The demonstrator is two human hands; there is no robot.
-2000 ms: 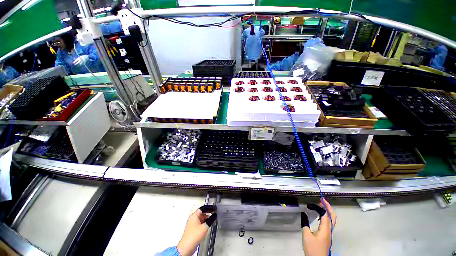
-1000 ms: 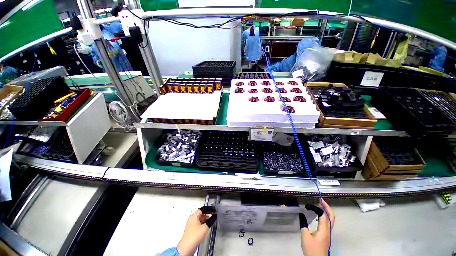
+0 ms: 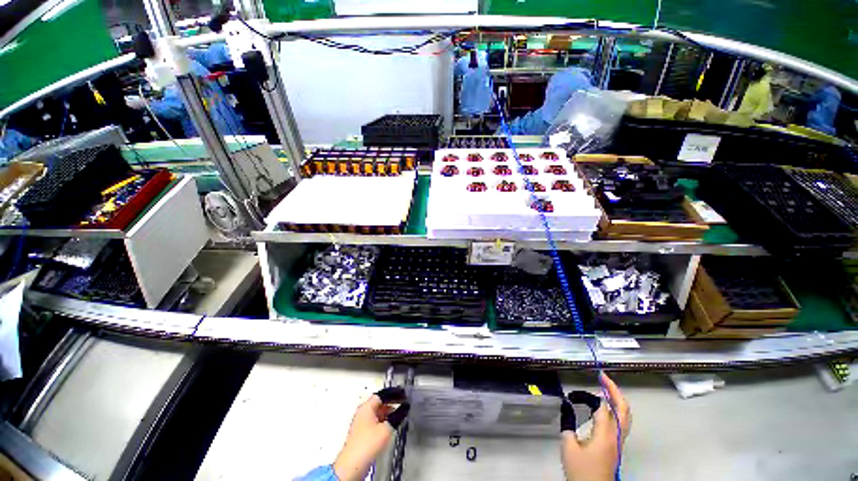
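The work instruction sheet (image 3: 484,411), pale with a greyish picture area, is held upright between my hands at the bottom centre. My left hand (image 3: 372,432) pinches its left edge with black finger cots on thumb and fingertip. My right hand (image 3: 595,437) is at its right edge, black-cotted thumb and fingertip touching that edge. A dark flat piece (image 3: 503,380) with a small yellow mark shows behind the sheet's top. The coiled blue cord (image 3: 567,282) hangs down to my right hand. Two small dark rings (image 3: 471,454) lie below the sheet.
A metal rail (image 3: 452,344) crosses in front. On the shelf beyond stand a foam tray (image 3: 513,221) with red-copper rings, a white divider sheet (image 3: 343,199) over orange-black parts, bins of silver pieces (image 3: 621,287), a black component tray (image 3: 428,282) and cartons (image 3: 649,228). People in blue smocks are behind.
My right thumb and fingers have shifted slightly left along the sheet's right edge. The yellow mark behind the sheet shows more. My left hand has hardly moved.
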